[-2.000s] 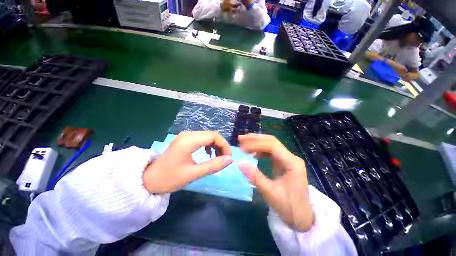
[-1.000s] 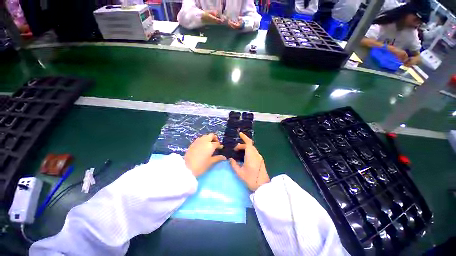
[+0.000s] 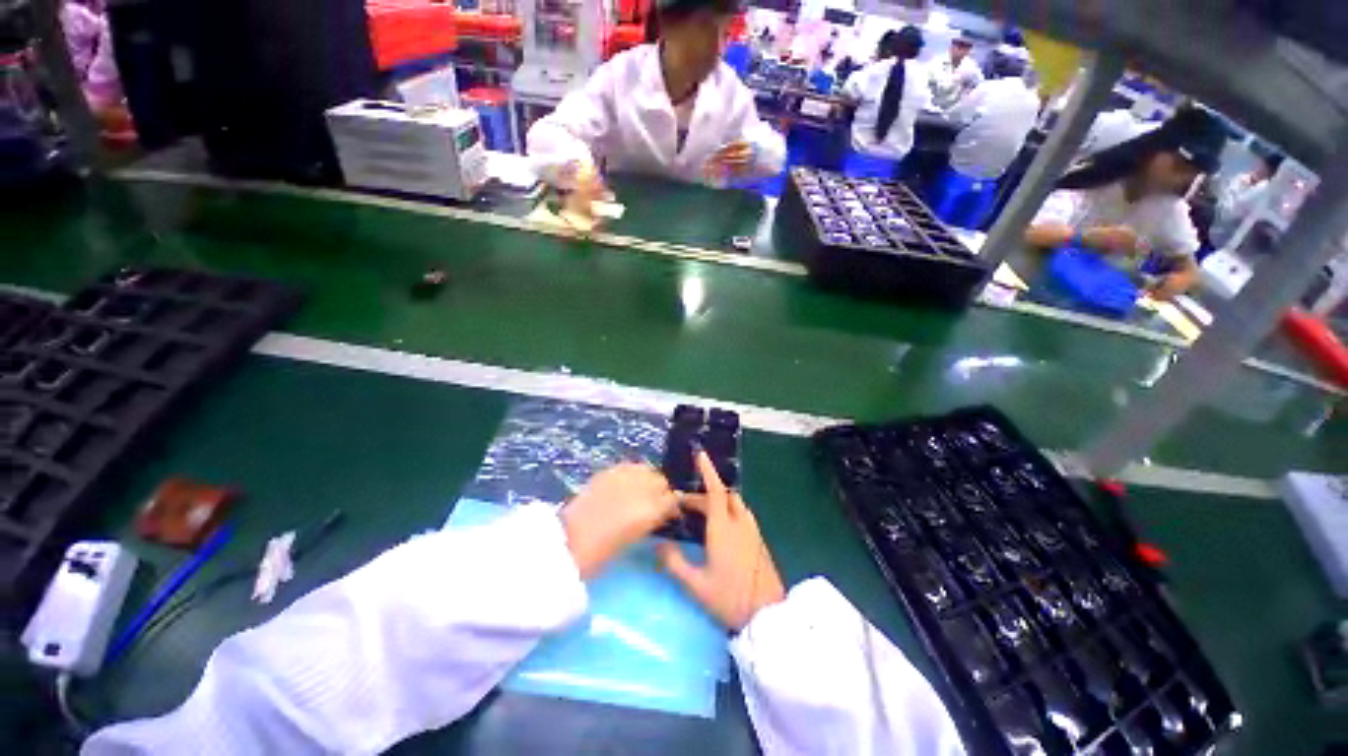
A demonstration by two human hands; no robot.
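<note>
Matte black pieces (image 3: 705, 440) stand in rows on the right edge of the crinkled clear plastic (image 3: 569, 451). The light-blue sheet (image 3: 628, 638) lies nearest me, partly under my forearm and hands. My left hand (image 3: 618, 517) is at the lower left of the black pieces, its fingers bent and fingertips touching or close to them. My right hand (image 3: 724, 554) lies at their lower right, its index finger extended over the pieces and thumb near the left hand. Whether either hand grips a piece is hidden or too small to tell.
A glossy black tray (image 3: 1020, 576) lies right, darker trays (image 3: 111, 369) left. A white box (image 3: 82, 606), blue stick (image 3: 170, 594), brown piece (image 3: 186, 511) and white tag (image 3: 274, 566) lie left. A small dark unit (image 3: 430, 278) is on the green surface beyond the strip. People sit opposite.
Both hands came together and moved from above the blue sheet to the black pieces. The view has tilted up. A small dark unit now shows on the far green surface.
</note>
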